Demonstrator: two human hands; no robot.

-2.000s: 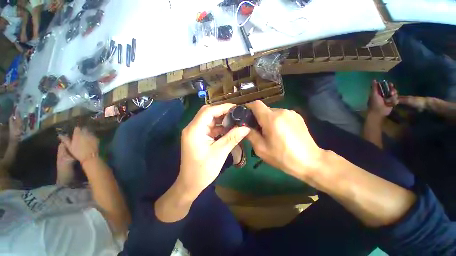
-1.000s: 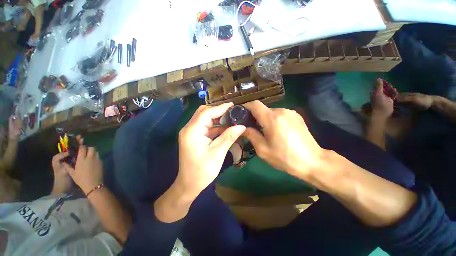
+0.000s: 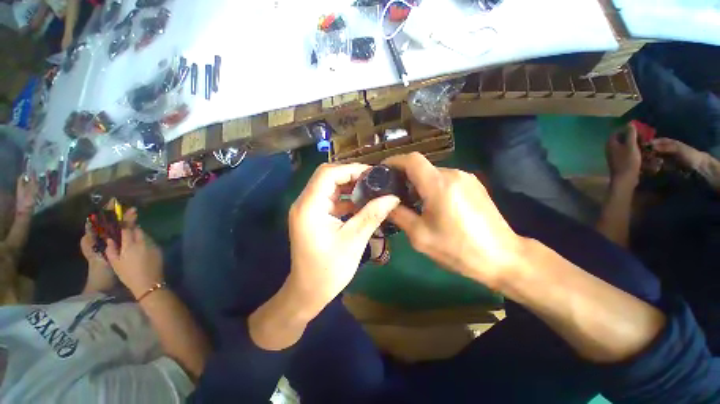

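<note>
A small black unit with a round, dark, lens-like end facing up is held between both hands at the centre of the view. My left hand grips it from the left, with the thumb on its near side. My right hand grips it from the right, with the fingers curled over its side. Most of the unit's body is hidden by my fingers. A dark part shows below it between the hands, too shadowed to make out.
Beyond the hands is a white-covered table with bagged cable sets and a black stick. A wooden compartment tray sits below its edge, beside a blue-capped object. People's hands show at left and right.
My hands keep their grip on the black unit, with small finger shifts. The view has shifted slightly. The person at right has moved their hands and now holds something red higher up.
</note>
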